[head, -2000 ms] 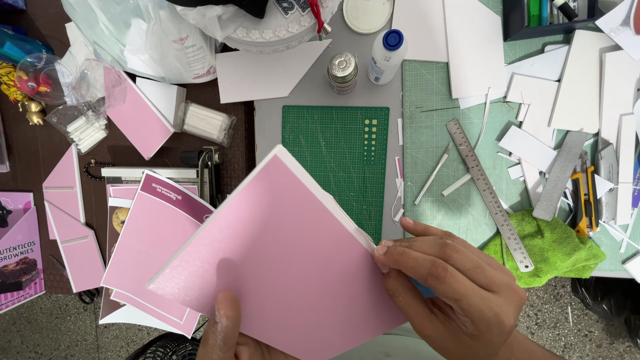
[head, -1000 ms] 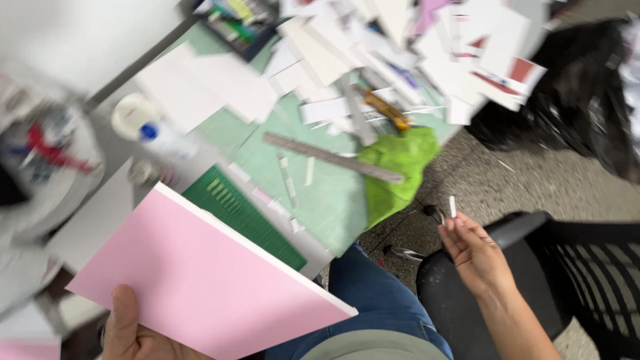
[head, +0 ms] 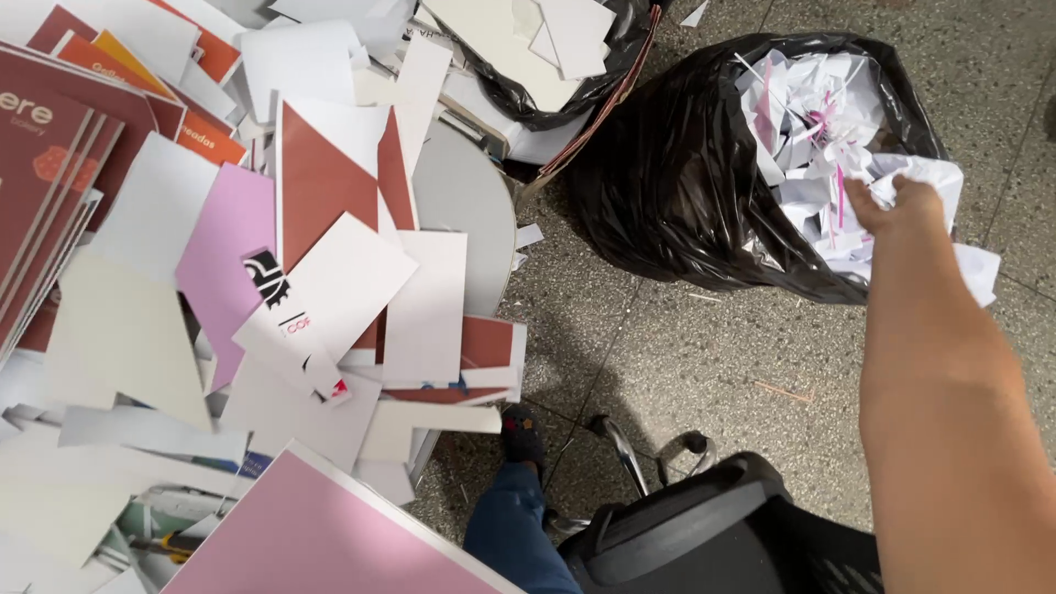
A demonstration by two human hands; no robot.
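Note:
My right hand reaches out over the mouth of a black plastic trash bag full of paper scraps. Its thumb and a finger stand apart, with no strip visible between them; the other fingers are partly hidden. A pink board with a white edge juts in at the bottom, over the scrap-covered table. My left hand is out of view, so its hold on the board does not show.
White, brown and lilac cut sheets overlap on the table at left. A black office chair stands at the bottom, by my leg. Another black bag with scraps is at the top. Small scraps lie on the speckled floor.
The view has swung far to the right. My right hand, which held a small white piece one second ago, now reaches over the trash bag. My left hand has gone out of view.

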